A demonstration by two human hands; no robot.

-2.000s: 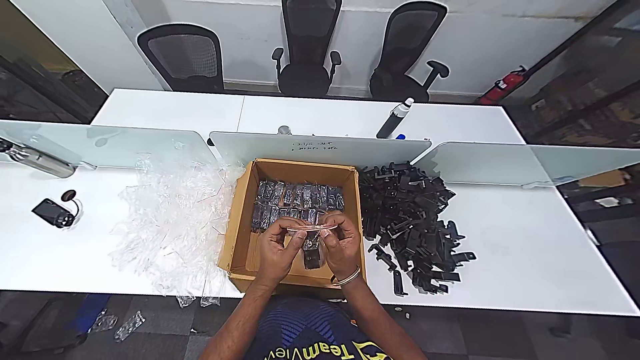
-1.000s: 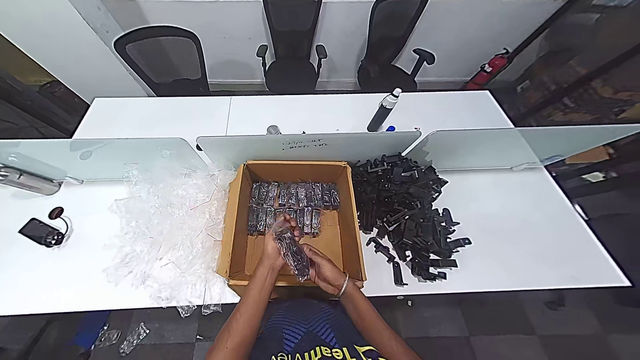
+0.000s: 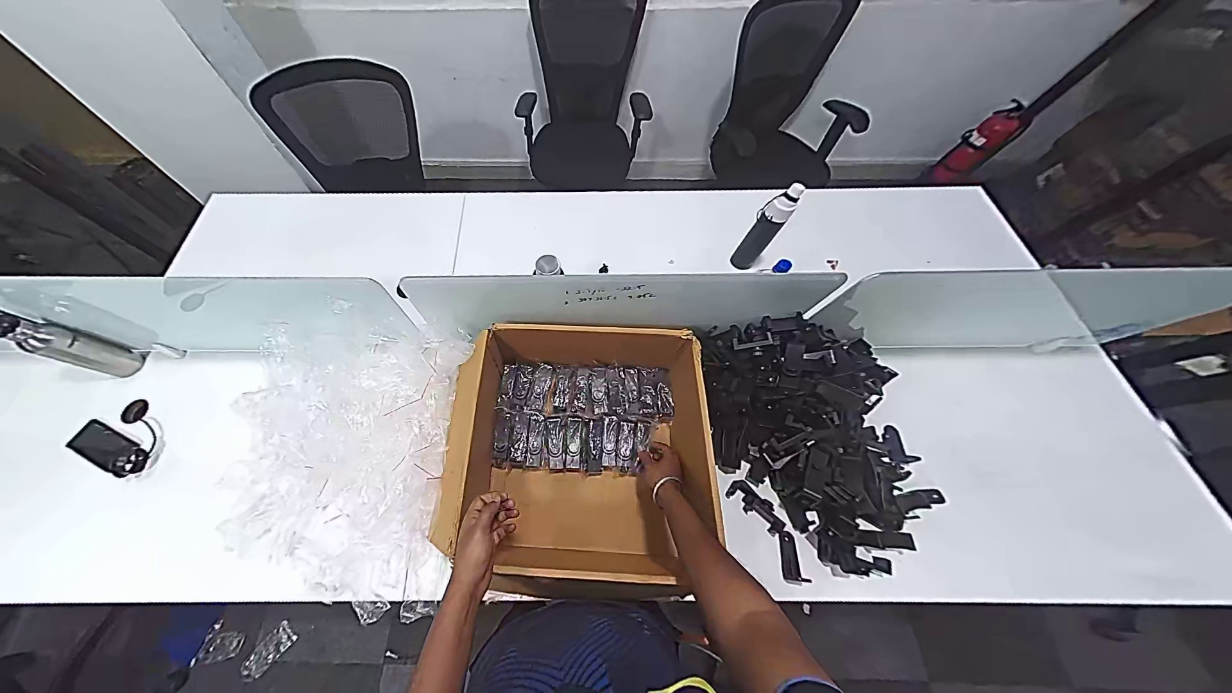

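An open cardboard box (image 3: pixel 577 558) stands on the white table, with two rows of black parts in clear plastic bags (image 3: pixel 574 443) lying side by side in its far half. My right hand (image 3: pixel 660 466) reaches into the box and touches the bagged part at the right end of the nearer row; whether its fingers grip it is unclear. Over the box's near left side is my left hand (image 3: pixel 493 525), fingers curled, with no object visible in it. Left of the box spreads a heap of clear plastic bags (image 3: pixel 356 462). A pile of loose black plastic brackets (image 3: pixel 808 414) lies to its right.
Frosted glass dividers (image 3: pixel 616 300) run behind the box, the middle one bearing handwriting. Beyond them stands a dark bottle with a white top (image 3: pixel 767 226). A steel bottle (image 3: pixel 77 346) and a small black device (image 3: pixel 108 448) with a cable are at the left. Several bags lie on the floor.
The bagged part that both hands held over the box is no longer between them. My hands have moved apart, the right one to the end of the nearer row, the left one to the box's left side.
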